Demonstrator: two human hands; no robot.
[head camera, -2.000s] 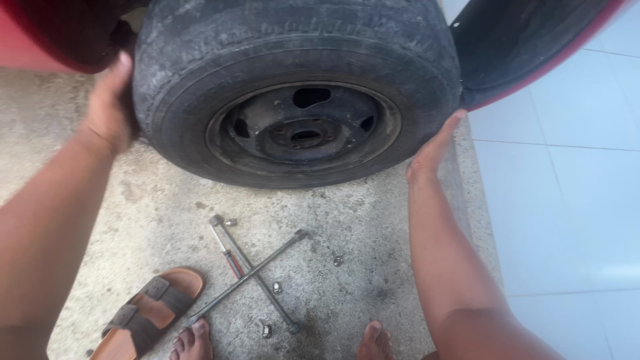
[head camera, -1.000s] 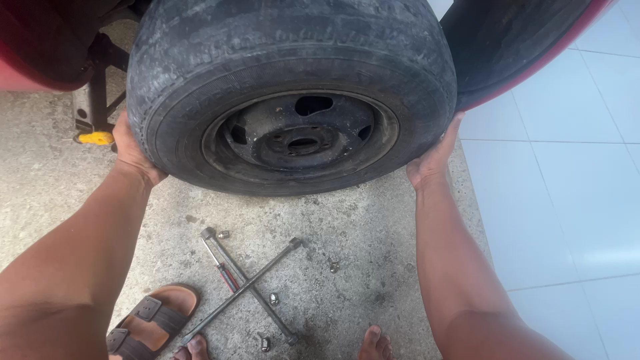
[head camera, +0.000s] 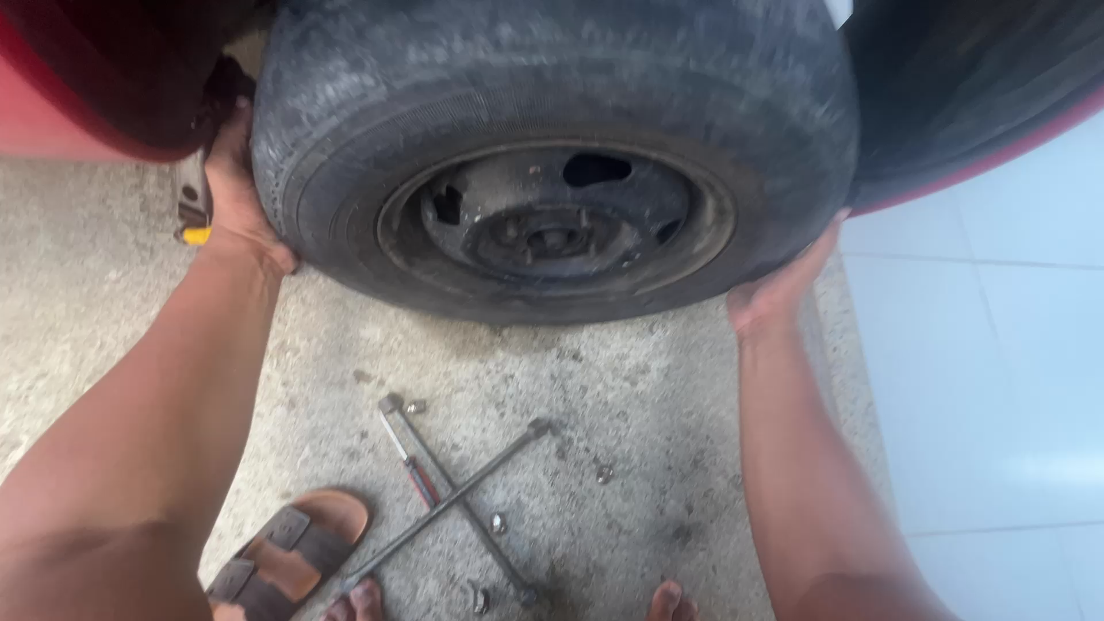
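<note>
A car wheel with a worn black tire (head camera: 552, 95) and a dark steel rim (head camera: 535, 216) fills the upper middle, within the wheel arch. My left hand (head camera: 237, 190) presses against the tire's lower left side, its fingers partly hidden behind it. Against the lower right side rests my right hand (head camera: 789, 285), gripping the tire from below. Through the rim's centre, parts of the hub and what look like studs show. A four-way lug wrench (head camera: 457, 492) lies on the concrete below, with a screwdriver (head camera: 418, 479) beside one arm. Several lug nuts (head camera: 498, 523) are scattered around it.
Red car bodywork (head camera: 69, 112) borders the wheel at both sides. Behind my left hand is a jack (head camera: 193, 185) with a yellow part. A brown sandal (head camera: 293, 552) lies at lower left near my bare feet (head camera: 668, 599). Pale tiles (head camera: 975, 345) adjoin the concrete at right.
My left hand was beside the tire's left edge, then lower under it, and now reaches up its side again. The wheel's front face has tilted somewhat. Both hands stay on the tire.
</note>
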